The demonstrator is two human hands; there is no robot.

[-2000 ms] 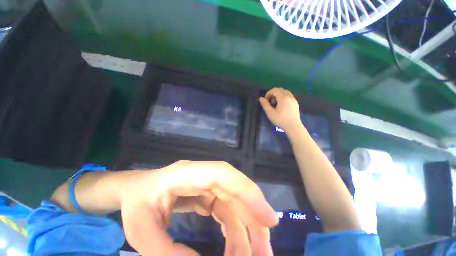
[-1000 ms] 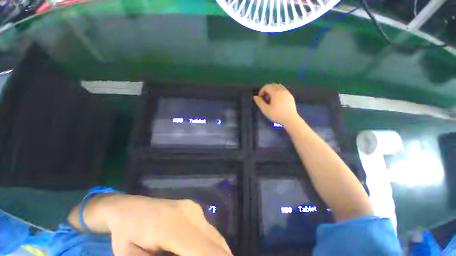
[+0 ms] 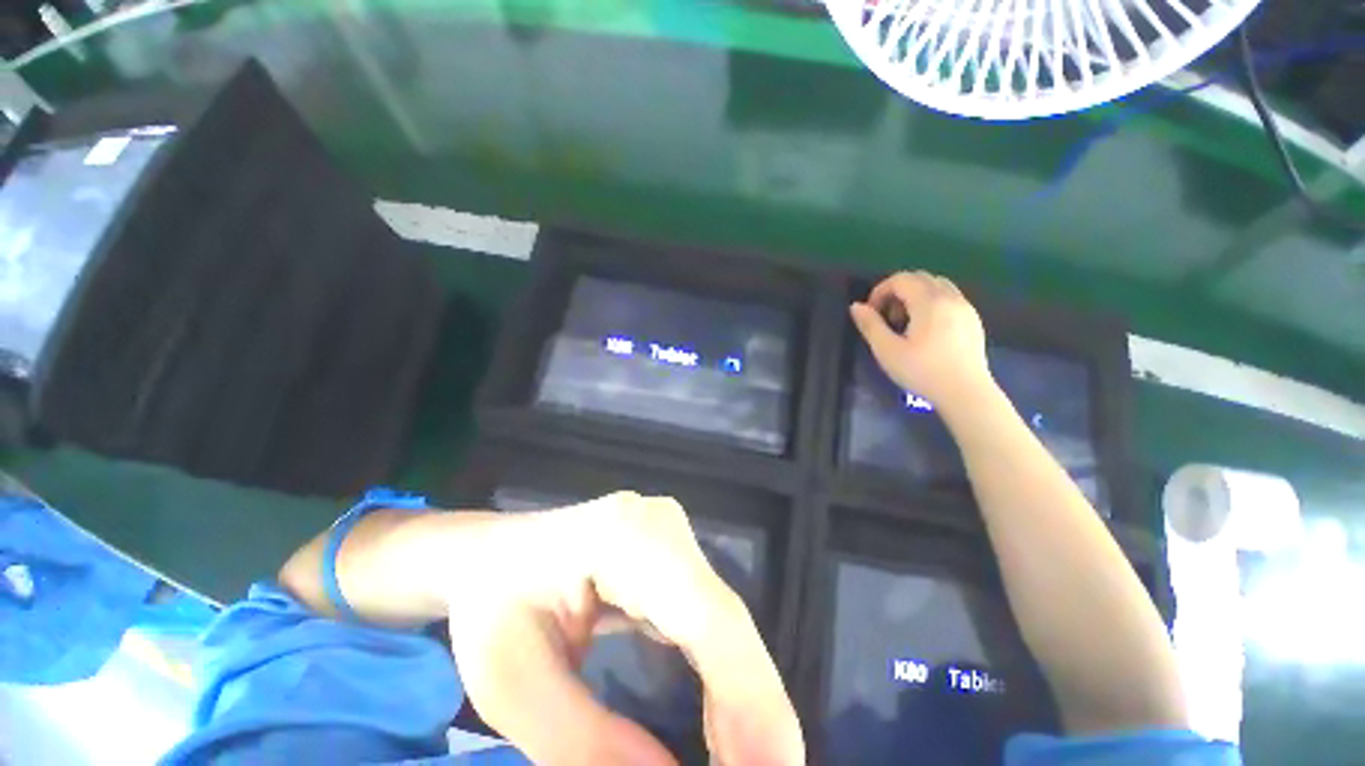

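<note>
Several tablets lie in black foam trays side by side. The upper left tablet (image 3: 666, 364) shows "K80 Tablet" text, and so does the lower right tablet (image 3: 913, 659). The upper right tablet (image 3: 1048, 404) shows text partly behind my right forearm. The lower left tablet (image 3: 734, 557) is mostly hidden by my left hand. My right hand (image 3: 928, 332) has curled fingers at the upper left corner of the upper right tablet; its grip is unclear. My left hand (image 3: 621, 614) is curled above the lower left tray, its fingertips hidden or cut off by the bottom edge.
A tall block of stacked foam trays (image 3: 262, 299) stands at the left, with a tablet (image 3: 68, 225) on top. A white fan grille (image 3: 1048, 53) is at the top. A white roll (image 3: 1228, 501) with a pale strip lies at the right on the green bench (image 3: 674, 135).
The view has shifted, so the trays sit further right. My left hand has lifted and curled differently over the lower left tray. My right hand stays at the upper right tablet's corner.
</note>
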